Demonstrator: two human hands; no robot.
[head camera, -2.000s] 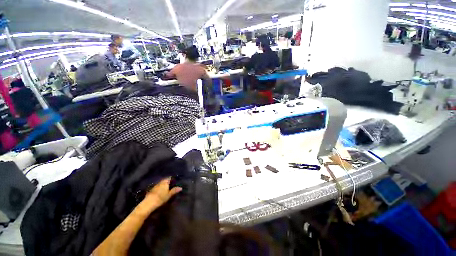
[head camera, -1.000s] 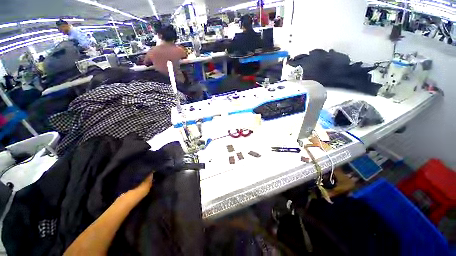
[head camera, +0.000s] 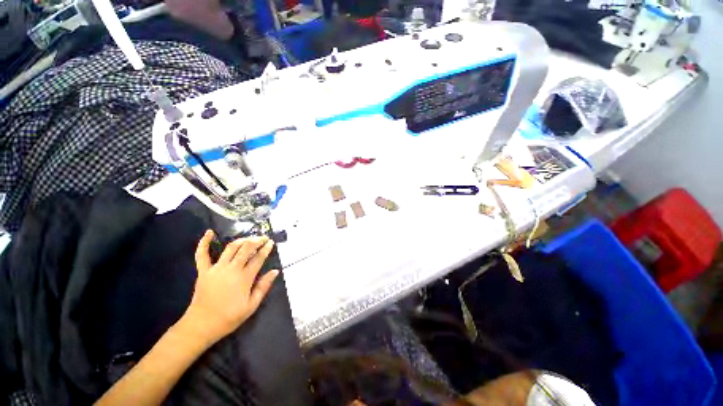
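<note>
My left hand lies palm down on a plain black fabric panel, fingers spread, with the fingertips close to the presser foot. The panel runs under the needle area of the white sewing machine and drapes over the front table edge. More dark fabric is bunched on the left. My right hand is not visible. A patch of skin and a white cuff show at the bottom edge, cut off and blurred.
Checked fabric is piled behind the machine. Brown pieces, dark thread snips and a red-handled item lie on the bed. Beige strips hang off the edge. A blue bin and red stool are at right.
The view has tilted down and moved nearer the machine. My left hand has shifted from the bunched dark fabric to beside the presser foot, with its fingers spread flat.
</note>
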